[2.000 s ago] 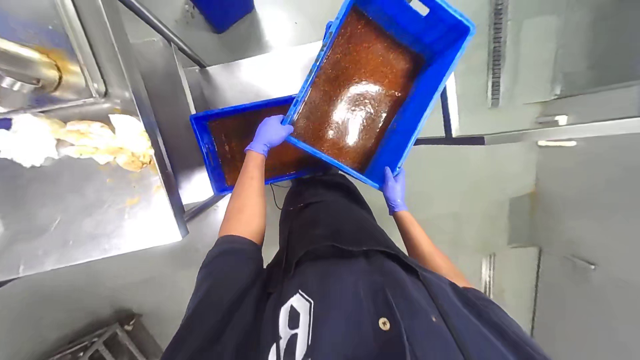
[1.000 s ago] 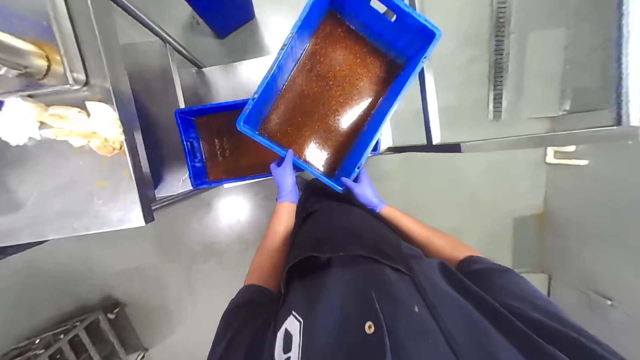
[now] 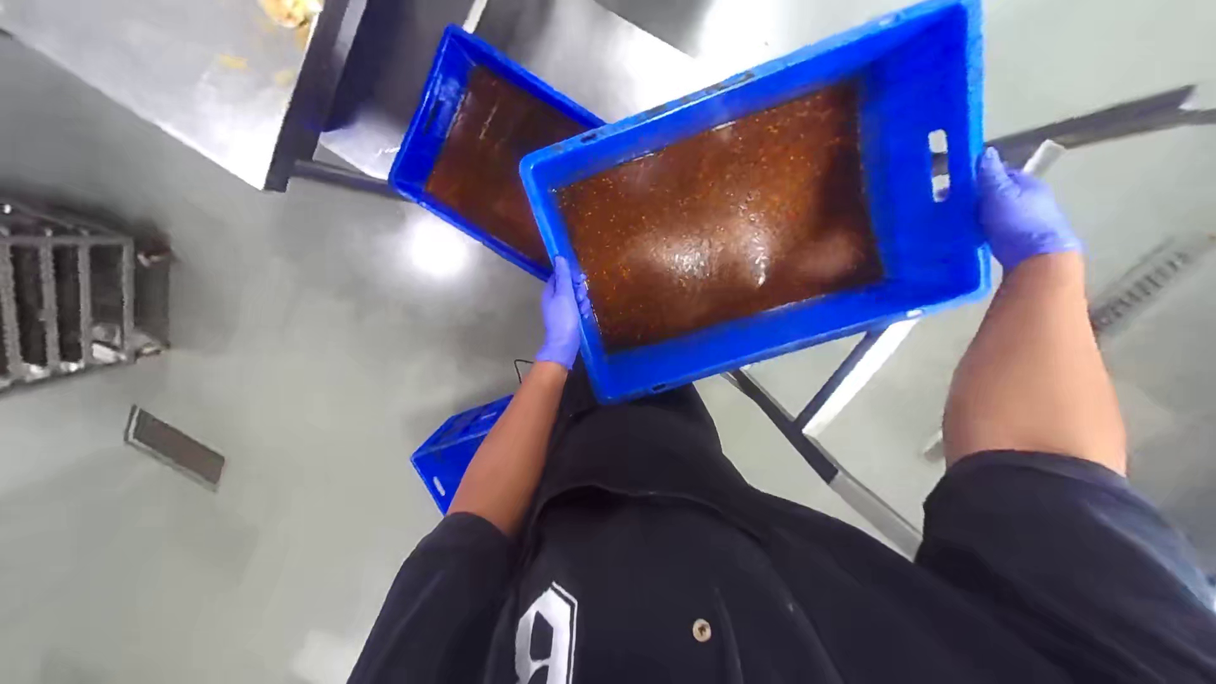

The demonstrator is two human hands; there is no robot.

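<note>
A blue plastic crate (image 3: 926, 190) with a layer of reddish-brown, speckled liquid (image 3: 712, 218) in it is held up between my two purple-gloved hands. My left hand (image 3: 562, 313) grips its left end wall near the lower corner. At the opposite end, my right hand (image 3: 1026, 209) has hold of the wall beside the slotted handle opening; part of its fingers is hidden. Behind and to the left, a second blue crate (image 3: 432, 119) with similar brown liquid lies partly covered by the held one.
A steel table (image 3: 218, 114) with pale food scraps (image 3: 290, 9) is at the upper left. Another blue crate (image 3: 461, 451) is on the floor by my left forearm. A metal rack (image 3: 71, 294) and a floor plate (image 3: 176, 446) are at the left; metal frame legs (image 3: 826, 456) stand at the right.
My right hand has moved from the crate's near edge to its handle end, and the held crate has turned to lie more crosswise. The view has turned and shifted strongly.
</note>
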